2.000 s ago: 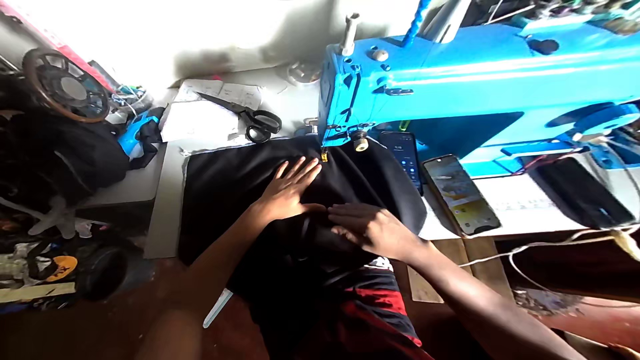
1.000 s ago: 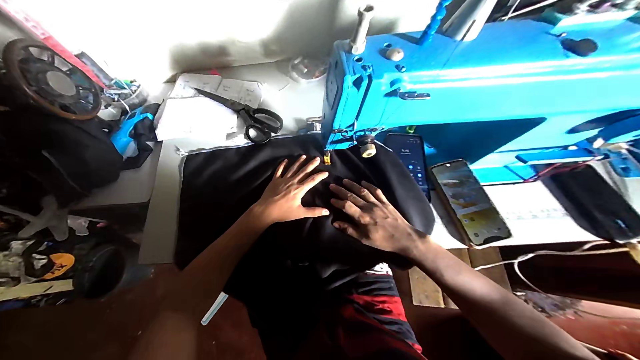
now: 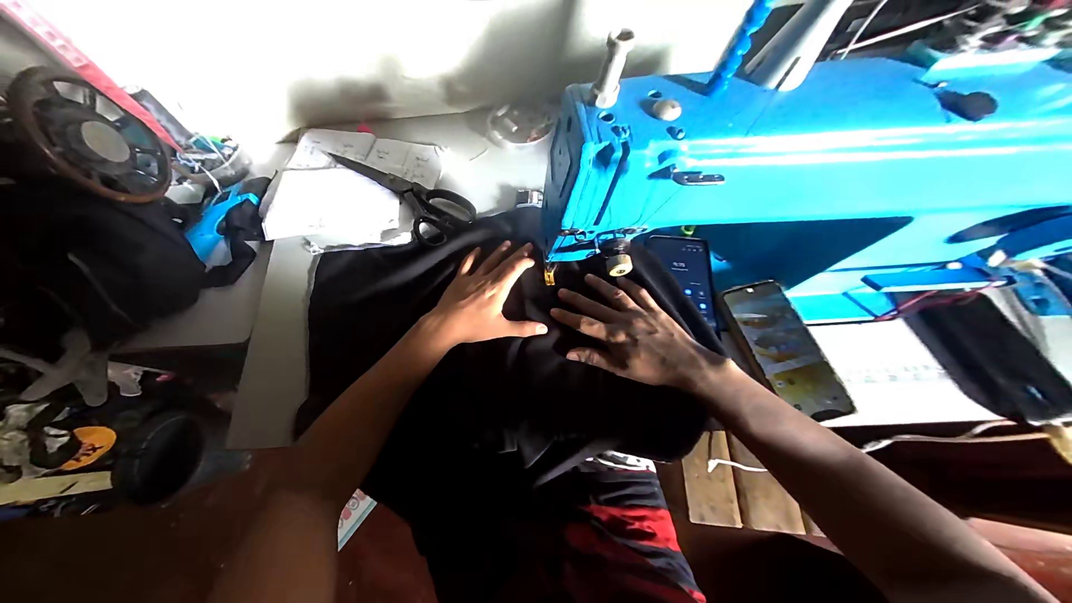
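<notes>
Black fabric (image 3: 377, 293) lies over the bed of a blue sewing machine (image 3: 787, 159) and hangs down over my lap. Flat on the fabric, just left of the yellowish presser foot (image 3: 549, 275), rests my left hand (image 3: 486, 297) with its fingers spread. My right hand (image 3: 632, 335) presses on the cloth to the right of and below the foot, fingers apart. Neither hand grips anything. The fabric under the palms is hidden, and the needle itself is too small to make out.
Black-handled scissors (image 3: 419, 197) lie on papers (image 3: 335, 201) behind the fabric. Two smartphones (image 3: 682, 268), (image 3: 783, 347) rest right of the cloth, under and beside the machine arm. A brown-rimmed wheel (image 3: 92, 138) stands at far left. A black case-like object (image 3: 980, 352) lies at right.
My right hand's fingers, bunched on the cloth close to my left thumb two seconds ago, are now spread out and nearer the presser foot. My left hand stays flat beside the foot.
</notes>
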